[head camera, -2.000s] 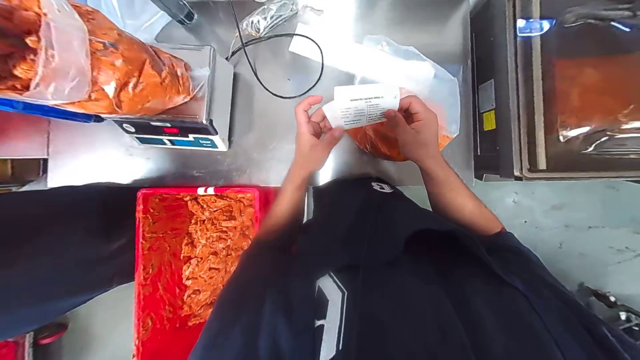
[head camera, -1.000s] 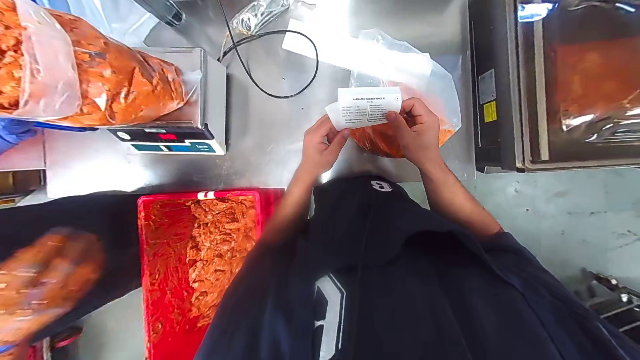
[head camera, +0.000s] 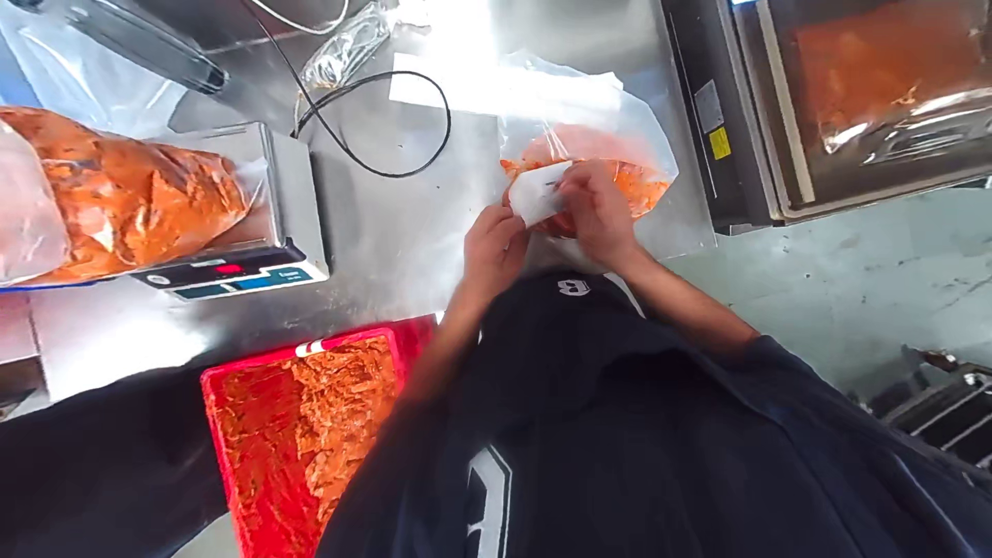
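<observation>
A white printed label (head camera: 536, 194) is held between my two hands, bent and angled, near the front edge of the steel table. My left hand (head camera: 496, 244) pinches its lower left corner with thumb and fingers. At its right edge, my right hand (head camera: 595, 208) grips it with the fingertips. Just beyond and partly under my hands lies a clear plastic bag (head camera: 647, 147) with orange-red marinated meat inside. Its lower part is hidden by the hands and label.
A digital scale (head camera: 298, 209) at left bears a large bag of marinated meat (head camera: 132, 201). Below it is a red crate (head camera: 260, 360) of meat. A black cable (head camera: 434, 151) loops on the table (head camera: 387, 225). A vacuum packing machine (head camera: 763, 155) with bagged meat stands right.
The label was held flat with its print showing; now it is tilted and bent between my hands. A co-worker's blurred handful of meat, seen at lower left one second ago, is out of view.
</observation>
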